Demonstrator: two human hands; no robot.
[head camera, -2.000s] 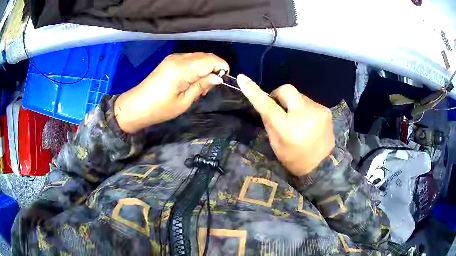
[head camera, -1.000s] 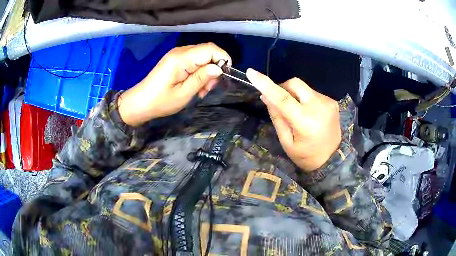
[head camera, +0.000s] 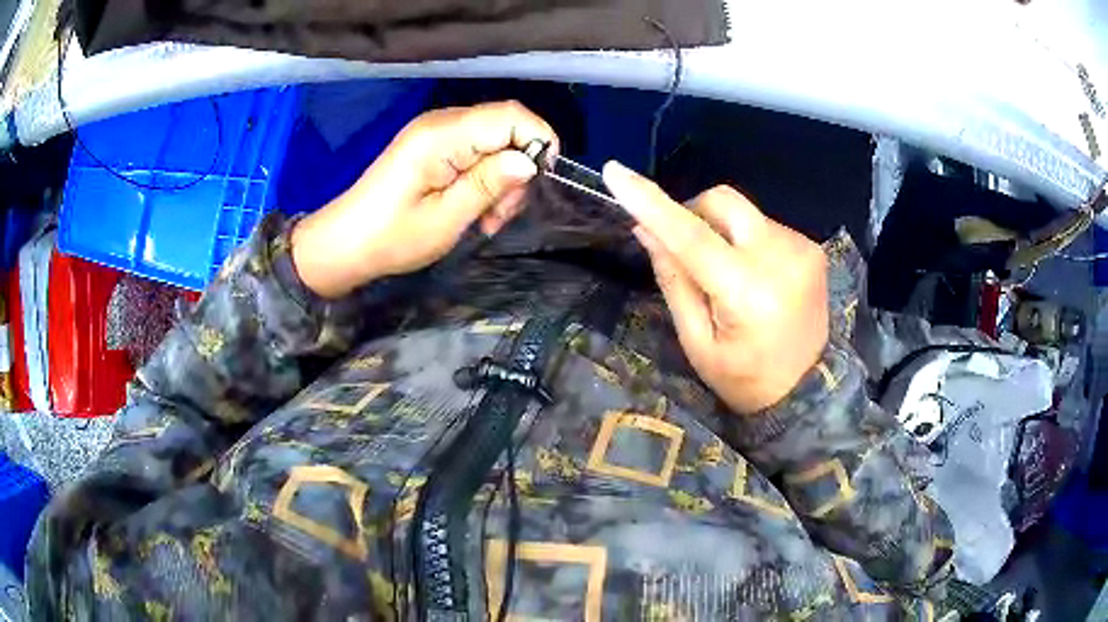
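My left hand (head camera: 425, 194) pinches a tiny dark and shiny piece (head camera: 536, 151), which looks like a cord stopper, between thumb and forefinger. My right hand (head camera: 738, 289) holds slim metal tweezers (head camera: 580, 177) whose two parallel prongs reach left to that piece. Fingers hide the tweezers' rear part. The dark brown padded jacket (head camera: 401, 27) lies along the table's near edge above my hands. A thin dark drawcord (head camera: 672, 91) hangs from its right corner over the edge; its lower end is lost against the dark background.
The white table (head camera: 838, 75) curves across the top. A blue container (head camera: 164, 194) and a red container (head camera: 75, 334) stand at left. A grey-white bag (head camera: 978, 413) is at right, below a hanging cord with tan strips (head camera: 1055, 237). My patterned coat fills the bottom.
Since the earliest frame, both hands have moved slightly up and my right hand a little to the right, showing more of the prongs. The jacket sits slightly higher in view. The grips are unchanged.
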